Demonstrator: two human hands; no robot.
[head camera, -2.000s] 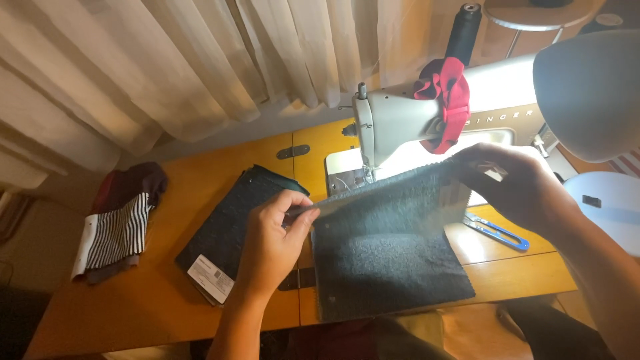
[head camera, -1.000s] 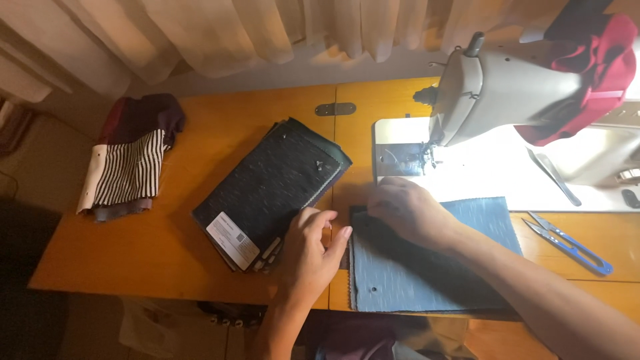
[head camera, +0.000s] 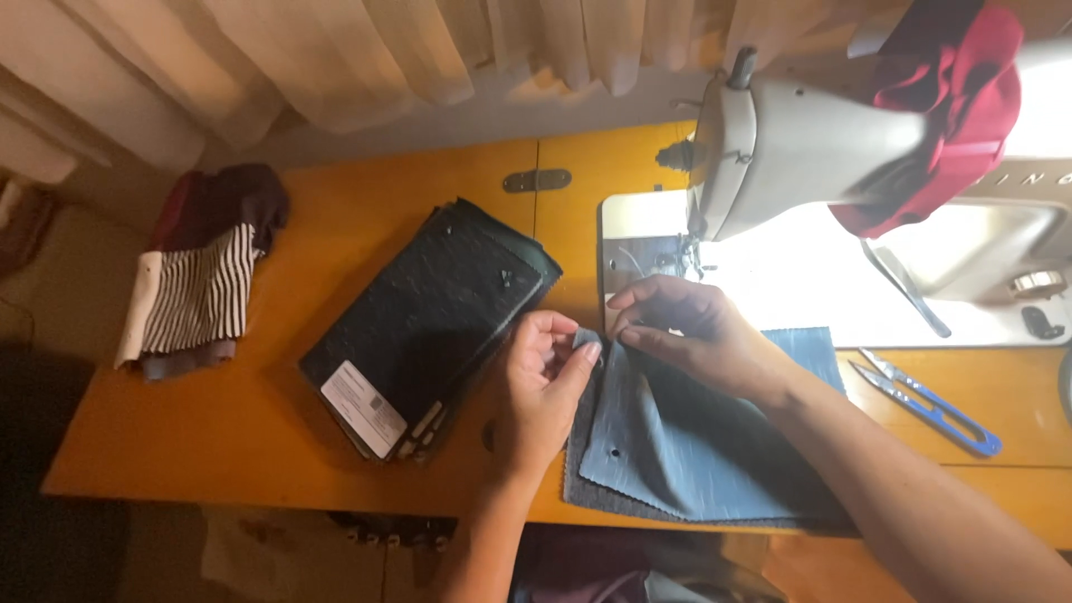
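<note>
Blue fabric with a pinked edge and a small hole (head camera: 712, 452) lies over a dark grey piece (head camera: 607, 496) at the table's front edge. My left hand (head camera: 548, 381) pinches a grey corner between thumb and finger. Close beside it, my right hand (head camera: 695, 335) has its thumb and fingertips at the top left corner of the blue fabric, which is lifted and creased. To the left lies a stack of dark fabric samples (head camera: 427, 310) bearing a printed label (head camera: 364, 408). Behind my right hand stands a sewing machine (head camera: 804, 142) with red fabric (head camera: 963, 126) around its arm.
Blue-handled thread snips (head camera: 930, 402) rest right of the blue fabric. Metal tweezers (head camera: 904, 289) lie on the machine bed. Striped and dark red fabric (head camera: 201, 285) is at the table's left end. A pale curtain (head camera: 352, 59) hangs behind the wooden table (head camera: 193, 444).
The blue fabric lay flatter a second ago; its left side is now lifted and creased. My left hand has moved from beside the dark stack to the grey corner.
</note>
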